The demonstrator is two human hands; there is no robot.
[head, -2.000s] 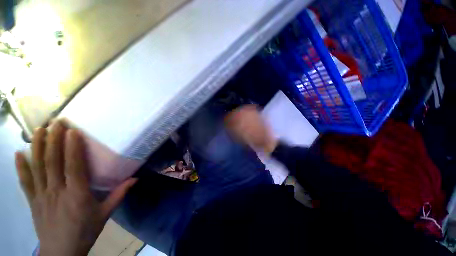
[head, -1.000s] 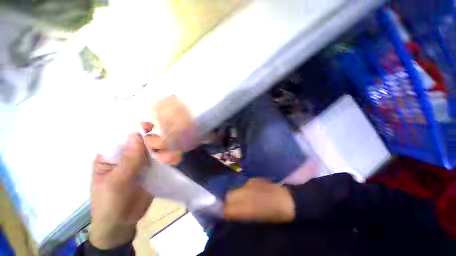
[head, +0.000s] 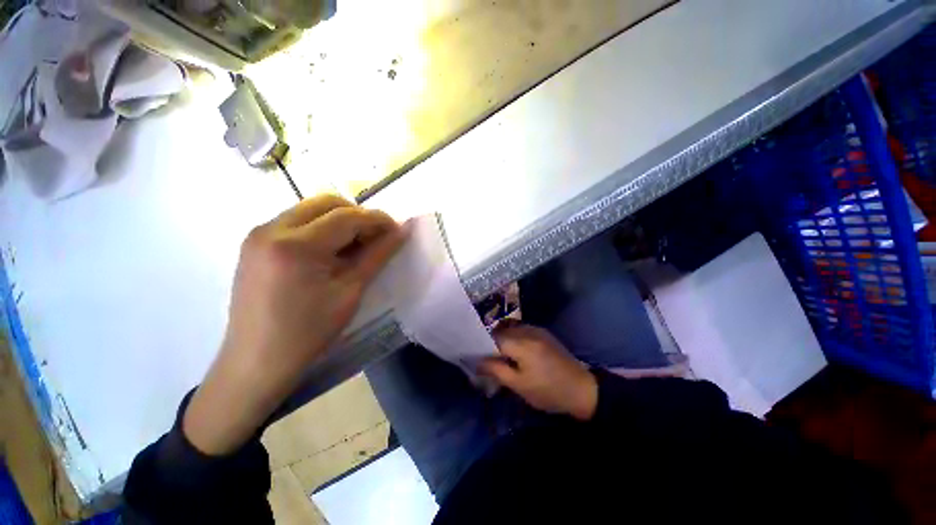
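A pale pink-lilac fabric strip [head: 441, 299] hangs over the table's front edge. My left hand [head: 308, 277] holds its upper end between thumb and fingers, just above the tabletop. My right hand [head: 544, 367] pinches its lower end below the table edge, over the lap. The sewing machine head [head: 221, 26] is at the top left, only its lower part in view. A small metal piece with a dark arm [head: 251, 123] lies left of the bright glow. The needle area cannot be made out.
A loose mauve-grey fabric heap [head: 87, 108] lies on the table at upper left. The ruler-marked table edge [head: 657, 183] runs diagonally to the upper right. Pale stacked panels [head: 741, 320] are beside the lap. A blue plastic basket [head: 872, 246] and dark red cloth [head: 857, 441] are at right.
Two seconds ago my left hand lay flat at the table edge and my right hand was over the lap. Now both hold the strip, stretched between them. The view has shifted left, showing the fabric heap.
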